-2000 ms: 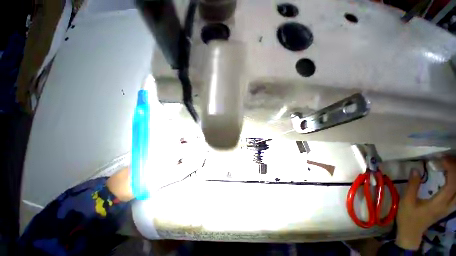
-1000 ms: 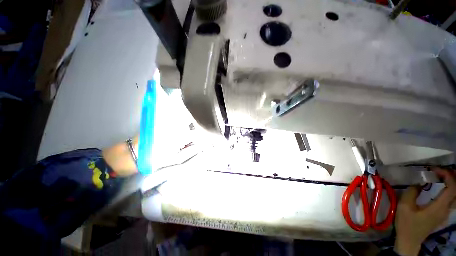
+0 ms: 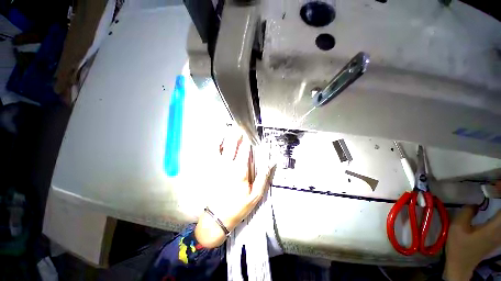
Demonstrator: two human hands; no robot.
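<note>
My left hand (image 3: pixel 233 211) is at the needle area of the off-white sewing machine (image 3: pixel 307 93), fingertips washed out by glare. It holds white slotted pieces (image 3: pixel 250 255), which run under it and hang over the table's front edge; the exact grip is hidden. Brown-red slivers show among its fingers. My right hand (image 3: pixel 469 239), cut off by the right edge, has its fingers around a small white knob (image 3: pixel 489 190).
Red-handled scissors (image 3: pixel 418 222) lie right of the needle. A brown wedge scrap (image 3: pixel 362 178) and a dark rectangular scrap (image 3: pixel 341 150) lie on the bed. A cyan tube (image 3: pixel 174 129) stands out on the left. A shiny slotted lever (image 3: pixel 341 81) is on the machine head.
My left hand has moved right, from beside the cyan tube to the needle area, and white slotted pieces now show under it. My right hand stays at the knob. The view has shifted.
</note>
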